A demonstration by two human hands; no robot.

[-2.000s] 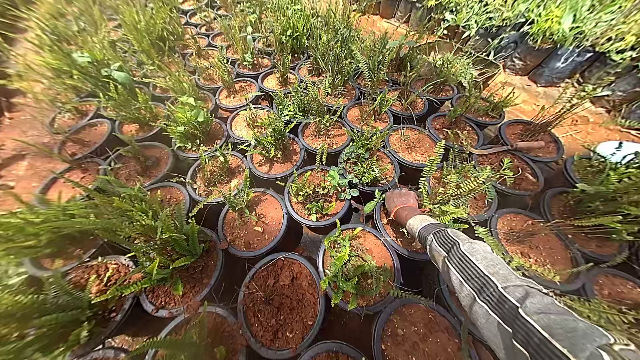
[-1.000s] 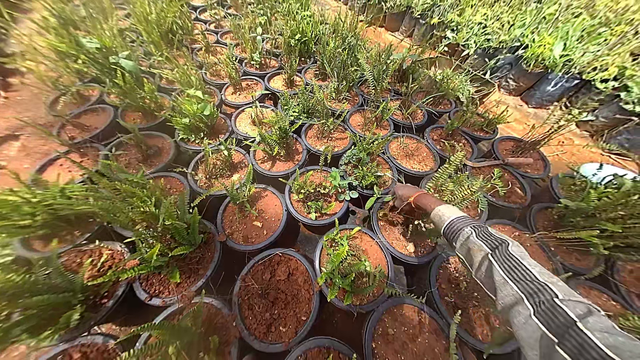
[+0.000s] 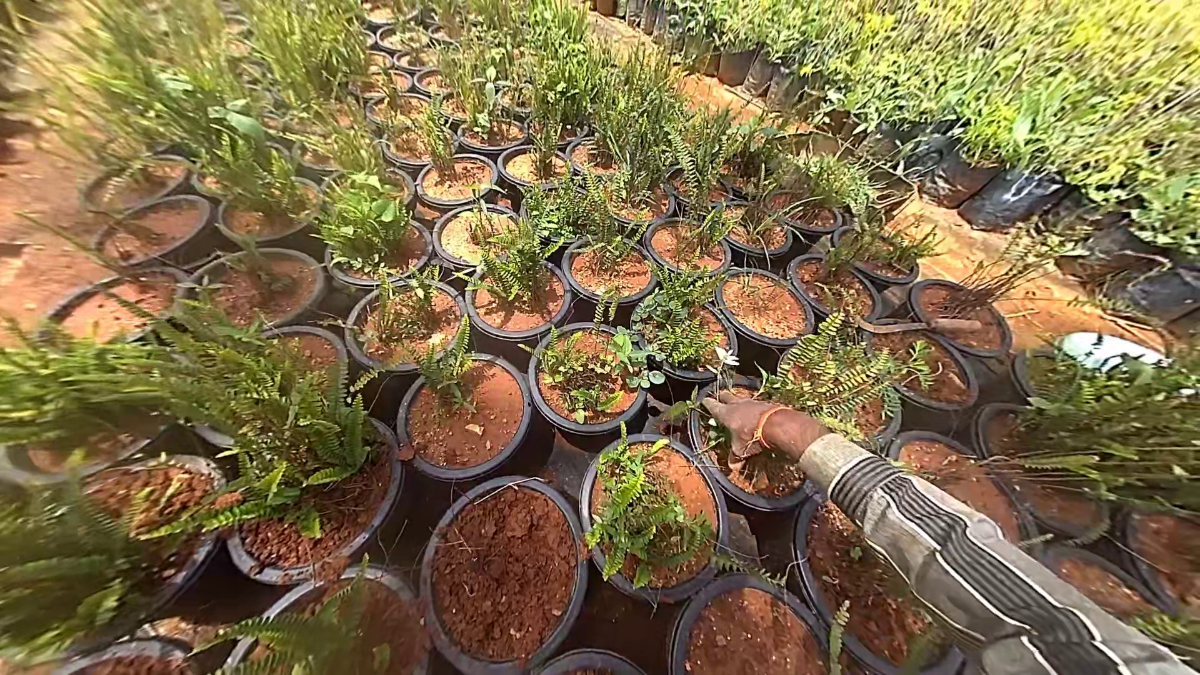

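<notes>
My right hand [image 3: 750, 427], with an orange band at the wrist and a grey striped sleeve, reaches in from the lower right. It is over a black plastic pot [image 3: 764, 500] of reddish soil, its fingertips at a small leafy plant [image 3: 694, 403] by the pot's rim. The fingers look bent around a stem, but whether they grip it is unclear. Just left of the hand stands a pot with a small fern [image 3: 642, 516]; a fuller fern [image 3: 830, 370] grows behind the wrist. My left hand is out of view.
Rows of black pots with ferns and soil surround the hand. A pot of bare crumbly soil [image 3: 504, 572] stands in front. A tool with a curved blade [image 3: 891, 326] lies across pots at the right, near a white object [image 3: 1111, 352]. Black bags of seedlings [image 3: 1012, 197] line the back right.
My right hand stays around the same pot, with its fingers and wrist shifted slightly. The fern behind the wrist remains in place.
</notes>
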